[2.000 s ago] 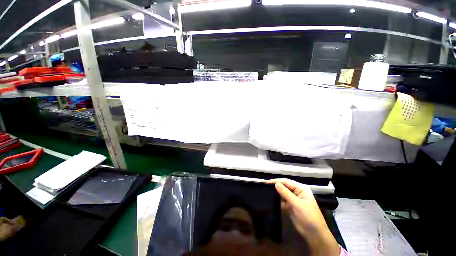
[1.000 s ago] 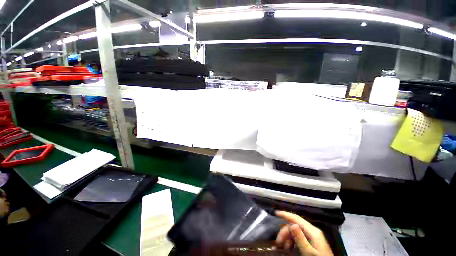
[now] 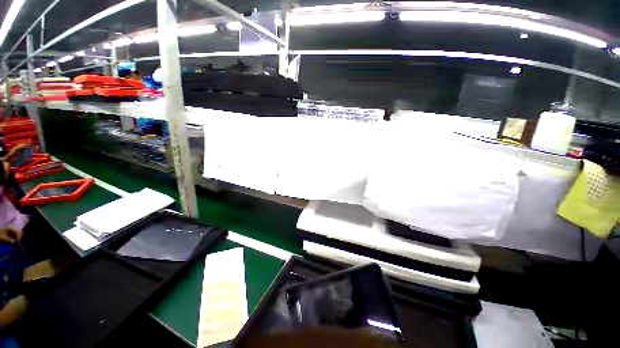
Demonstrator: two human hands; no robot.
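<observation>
A dark glossy tablet (image 3: 350,302) with bright reflections lies at a slant over the left pocket of the black tray (image 3: 435,318) at the bottom centre. Whether it rests flat or is held up at its near edge is unclear. A blurred brown shape lies along the bottom edge in front of the tablet; I cannot tell what it is. Neither my left hand nor my right hand can be made out.
A cream label sheet (image 3: 224,296) lies left of the tray. Further left are another black tray (image 3: 88,299) with a dark sheet-like slab (image 3: 166,239), white papers (image 3: 122,214) and a red frame (image 3: 58,192). White-edged stacked layers (image 3: 387,238) stand behind. Another person's hands show at far left.
The tablet has gone from being held up by my right hand to lying over the tray. My right hand has left the picture. The view has shifted left.
</observation>
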